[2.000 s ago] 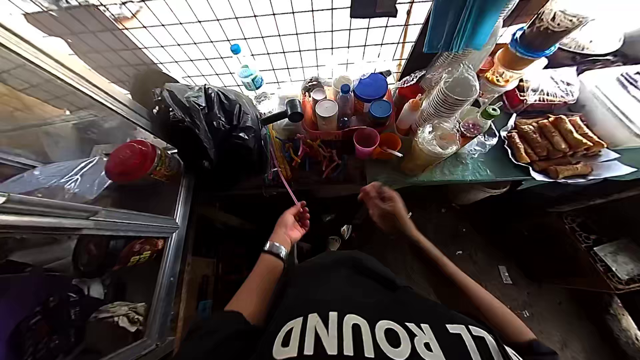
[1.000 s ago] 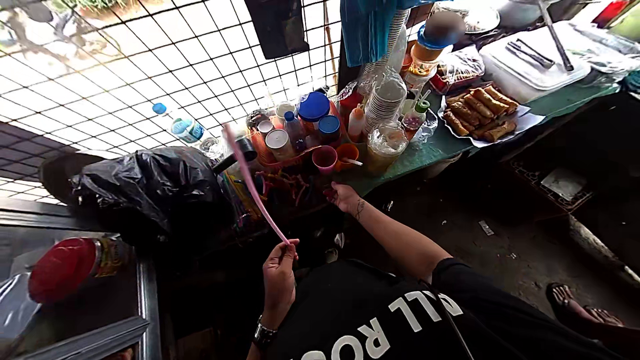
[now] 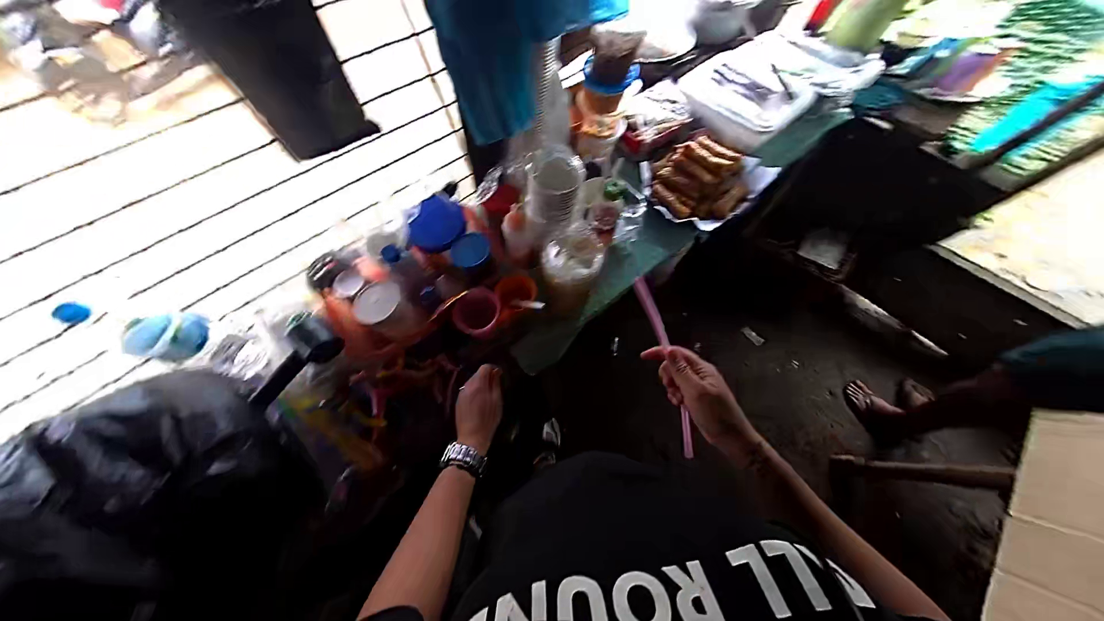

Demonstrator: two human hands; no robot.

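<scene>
My right hand point(image 3: 694, 388) holds a long thin pink strip point(image 3: 653, 312), which looks like a drinking straw or an uninflated balloon; one end points up towards the counter's edge and the other hangs below the fist. My left hand point(image 3: 479, 404), with a metal watch on its wrist, is at the front of the counter, fingers curled; whether it grips something is unclear. Left of it lies a blurred heap of thin coloured pieces point(image 3: 401, 379). Just above are a pink cup point(image 3: 476, 311) and an orange cup point(image 3: 517, 291).
Jars with blue lids point(image 3: 436, 222), stacked clear plastic cups point(image 3: 555, 185) and a tray of fried rolls point(image 3: 700, 177) line the green-covered counter point(image 3: 630, 267). A black plastic bag point(image 3: 164, 466) bulges at the left. Another person's feet point(image 3: 871, 401) are on the floor at the right.
The pink strip was in my left hand and is now in my right. My right hand has moved away from the cups; my left has come to the counter front. The view has swung right.
</scene>
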